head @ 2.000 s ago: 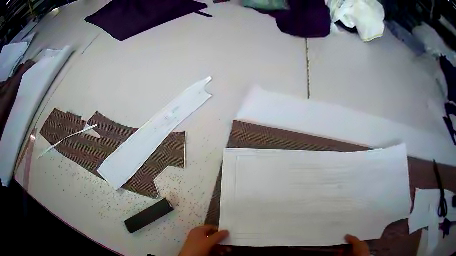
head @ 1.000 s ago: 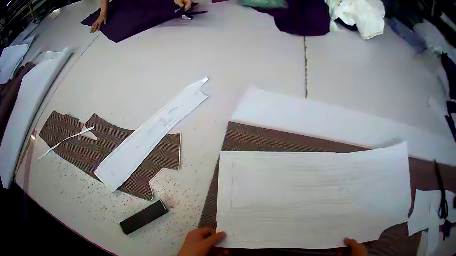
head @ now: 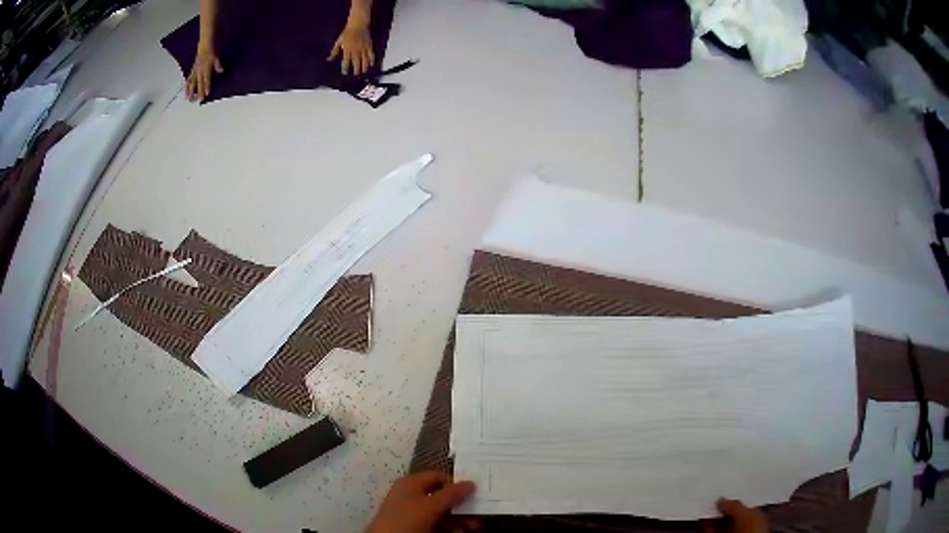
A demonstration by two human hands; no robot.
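Note:
A large white paper pattern [head: 656, 411] with drawn lines lies over brown checked fabric [head: 583, 287]. Its right end has a curved lower corner. My left hand [head: 425, 502] is at the pattern's lower left corner, with the thumb on top of the paper and the other fingers partly hidden. My right hand [head: 743, 514] is at the lower edge toward the right. Only its thumb and a little of the hand show, and the picture's bottom edge cuts it off. Both hands hold the near edge of the pattern.
White underlay paper [head: 624, 237] lies behind the fabric. At left are cut checked pieces [head: 135, 281], a long narrow pattern [head: 323, 271] and a black bar [head: 295, 452]. Shears [head: 920, 416] lie on a small pattern [head: 885, 432] at right. Another person's hands [head: 355, 47] rest on purple fabric [head: 276, 52].
Another person's hands have come into view and now lie flat on the purple fabric, which has shifted toward me. My hands and the large pattern have barely moved.

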